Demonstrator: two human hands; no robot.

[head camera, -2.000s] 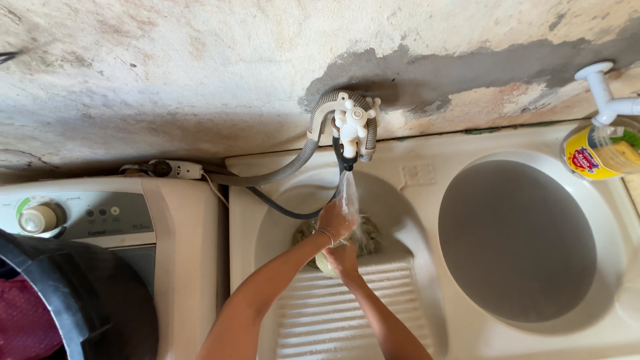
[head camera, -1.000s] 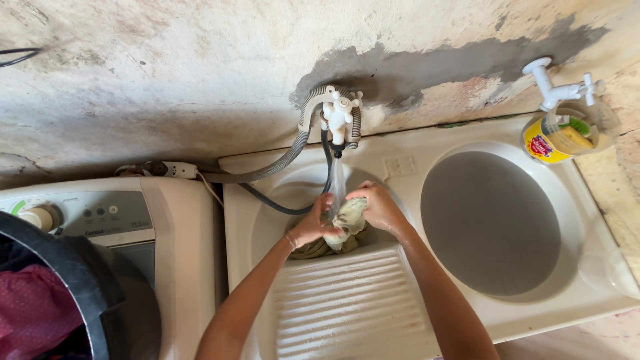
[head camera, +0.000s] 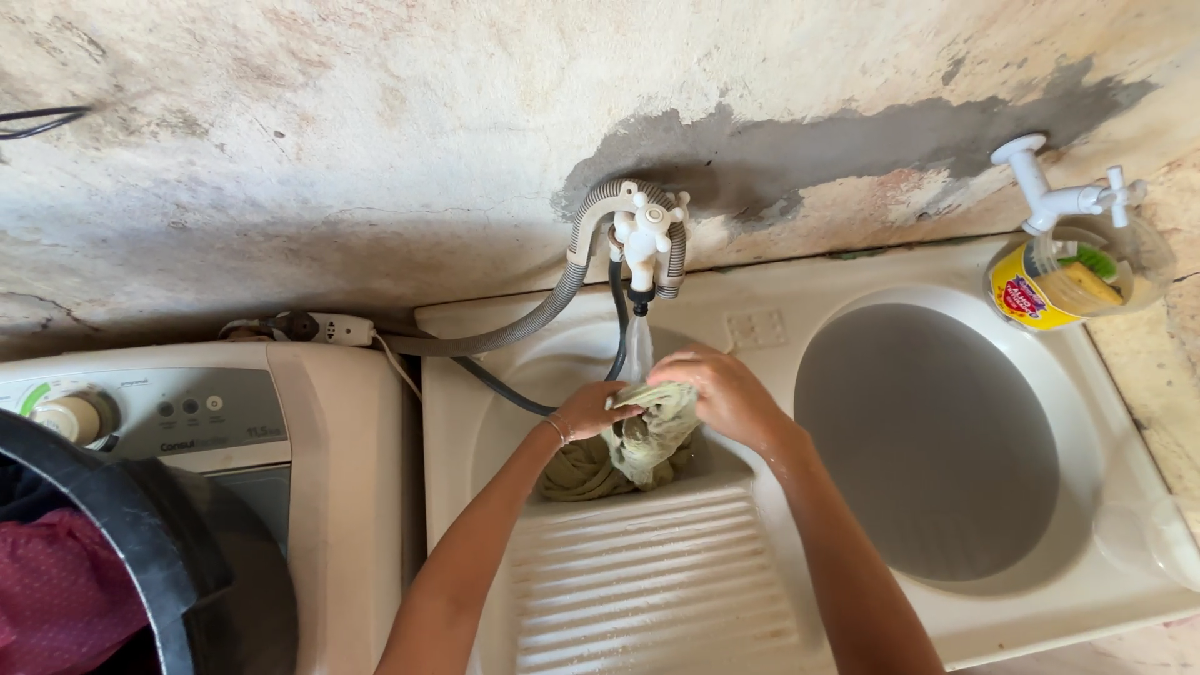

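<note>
Water runs from a white plastic tap (head camera: 645, 242) with a black nozzle into the left basin of a laundry sink (head camera: 450, 394). Under the stream, a wet pale green cloth (head camera: 652, 441) hangs bunched between my hands. My left hand (head camera: 597, 411) grips its left edge, with a thin bracelet at the wrist. My right hand (head camera: 720, 389) is closed on the upper right part of the cloth. The lower end reaches down to more wet greenish fabric (head camera: 581, 472) lying in the basin. Below them slopes the ribbed washboard (head camera: 647, 572).
Greyish water (head camera: 926, 441) fills the round right basin. A second white tap (head camera: 1059, 192) stands over a cut plastic container (head camera: 1041, 286) with sponges. At left, a black tub (head camera: 202, 562) of clothes sits on a washing machine (head camera: 347, 469). A grey corrugated hose (head camera: 525, 333) runs behind the basin.
Two seconds ago my hands were close together beneath the tap; they are now apart, with the cloth raised and spread between them. The view has shifted slightly.
</note>
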